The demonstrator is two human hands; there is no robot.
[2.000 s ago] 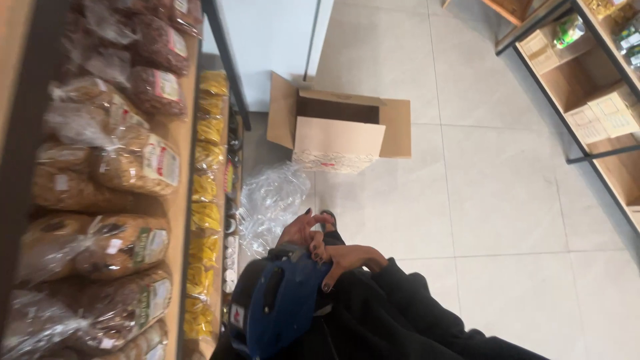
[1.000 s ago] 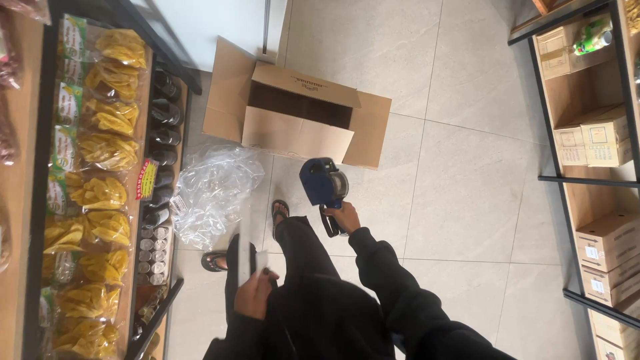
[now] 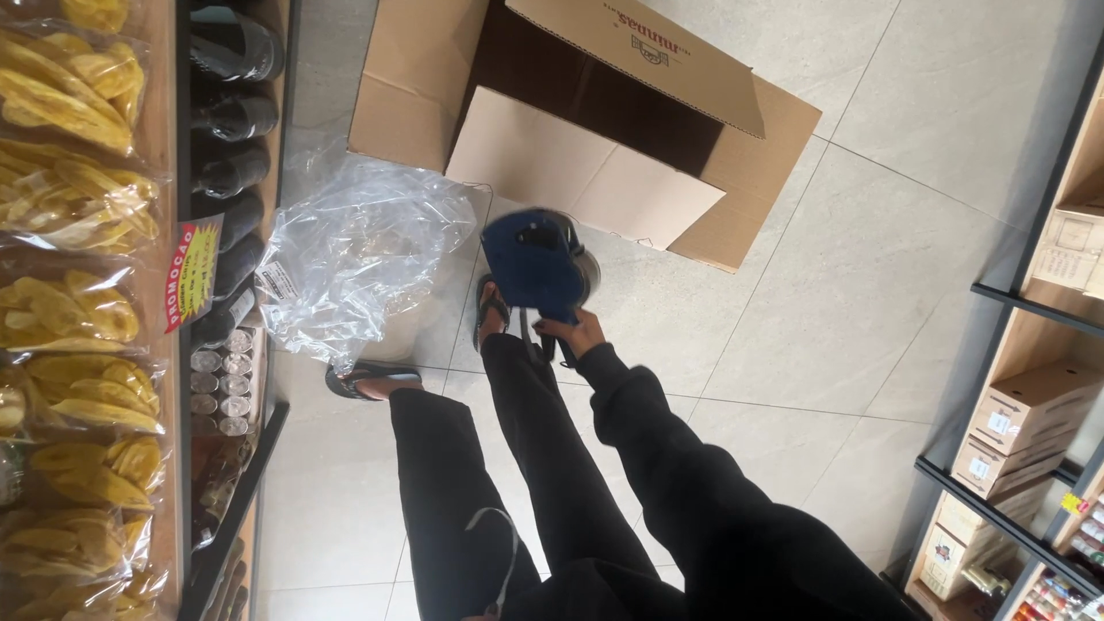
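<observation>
My right hand (image 3: 578, 332) grips the handle of a blue tape dispenser (image 3: 530, 263), probably a packing tape gun, with a roll of clear tape at its side. It hangs over the floor by the near flap of an open cardboard box (image 3: 586, 177). Only a sliver of my left hand (image 3: 483, 616) shows at the bottom edge, at the lower end of a thin, curled whitish strip (image 3: 511, 539); most of that hand is hidden. Crumpled clear plastic (image 3: 371, 250) lies on the floor left of the dispenser.
On the left, a shelf (image 3: 177, 474) holds bagged yellow chips (image 3: 82, 310), dark bottles (image 3: 233, 116) and small cans (image 3: 235, 384). Shelves with cartons (image 3: 1018, 405) stand at the right. My sandalled feet (image 3: 371, 382) are on the tiled floor, beside the plastic.
Two seconds ago both hands were together by the dispenser; now they are apart, with the dispenser in my right hand. The left hand has dropped to the view's bottom edge. The view has shifted.
</observation>
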